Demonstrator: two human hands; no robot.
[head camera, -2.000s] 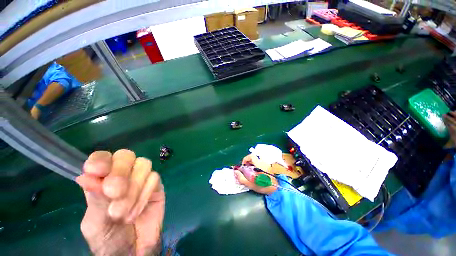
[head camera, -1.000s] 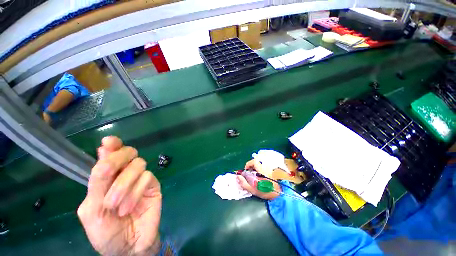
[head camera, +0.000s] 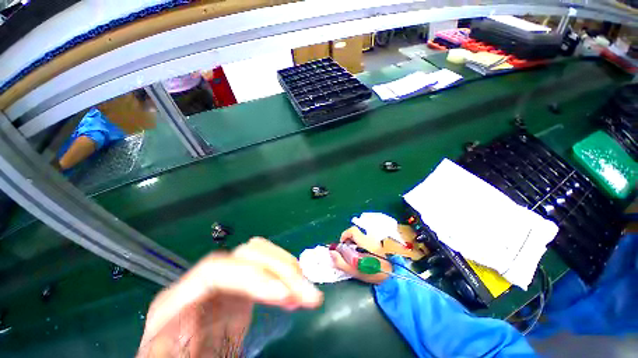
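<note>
My left hand (head camera: 227, 294) is large and blurred at lower left, back up, fingers stretched rightward over the green belt (head camera: 350, 308). No part shows in it, but its inner side is hidden. My right hand (head camera: 362, 266) grips a syringe with red-pink contents (head camera: 345, 252) and a green rear cap (head camera: 369, 265). Its needle tip cannot be made out. A crumpled white cloth (head camera: 320, 266) lies left of my right hand. Small black parts lie spaced along the belt, one just beyond my left hand (head camera: 220, 231), others farther right (head camera: 320, 191), (head camera: 390, 166).
White papers (head camera: 479, 217) cover a black dispenser box (head camera: 451, 269) by my right sleeve. Another white cloth (head camera: 381, 227) lies near a brown pad (head camera: 417, 241). Black trays (head camera: 584, 231) and a green tray (head camera: 607, 164) stand right. A grey post (head camera: 77, 210) crosses left. A blue-sleeved arm shows far left.
My left hand has moved right and down, its curled fingers now stretched out. The belt parts have shifted slightly left. A part shows beside the post. My right hand has barely moved.
</note>
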